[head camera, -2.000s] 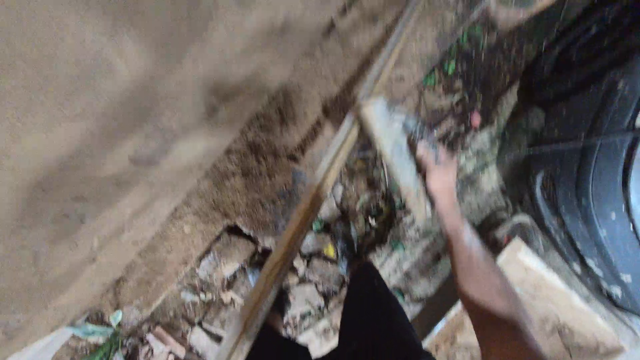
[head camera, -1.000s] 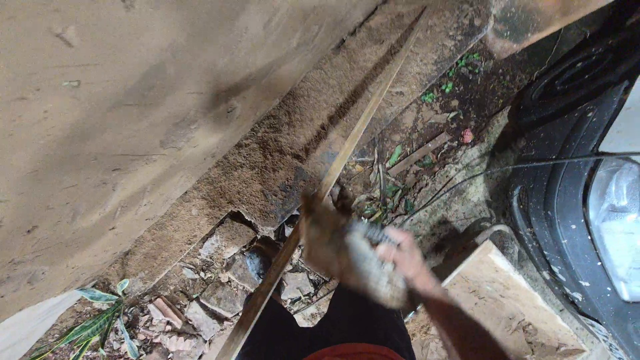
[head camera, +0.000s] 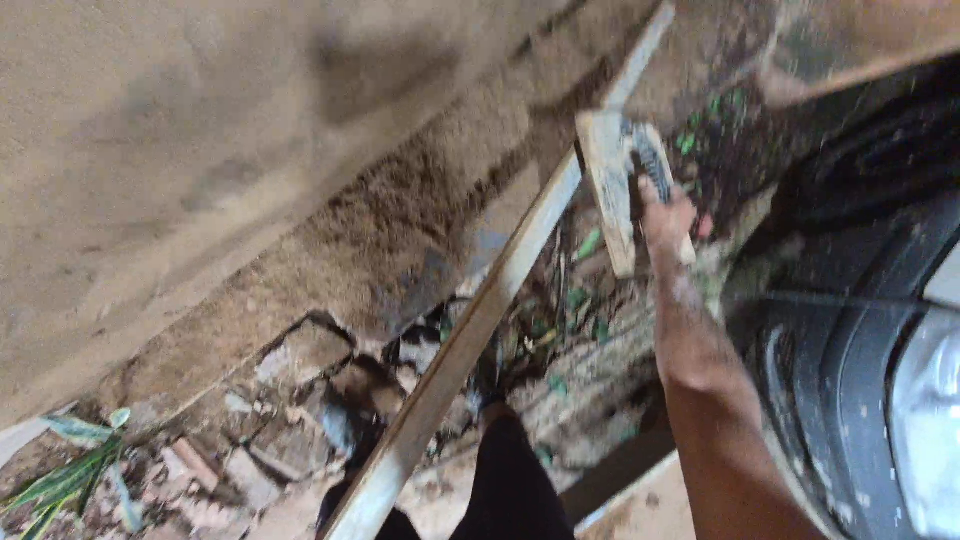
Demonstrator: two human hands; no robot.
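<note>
My right hand [head camera: 667, 217] is closed around the dark handle of a plasterer's float [head camera: 606, 191], a pale, worn board smeared with mortar. The float stands tilted at the upper right, its far end over or against a long wooden batten [head camera: 480, 322]. That batten runs diagonally from the bottom of the view to the top, beside a strip of rough brown mortar [head camera: 405, 202] along the foot of a plastered wall [head camera: 187, 150]. Whether float and batten touch is unclear because of blur. My left hand is out of view.
Broken bricks and rubble [head camera: 255, 472] lie around my feet, with a leafy plant [head camera: 75, 465] at lower left. A black car bumper [head camera: 832, 360] and its headlight fill the right side. Part of a pale board [head camera: 645, 502] shows at the bottom right.
My right hand has moved up and away from my body with the float since one second ago, when it was near my legs. The arm is now more outstretched.
</note>
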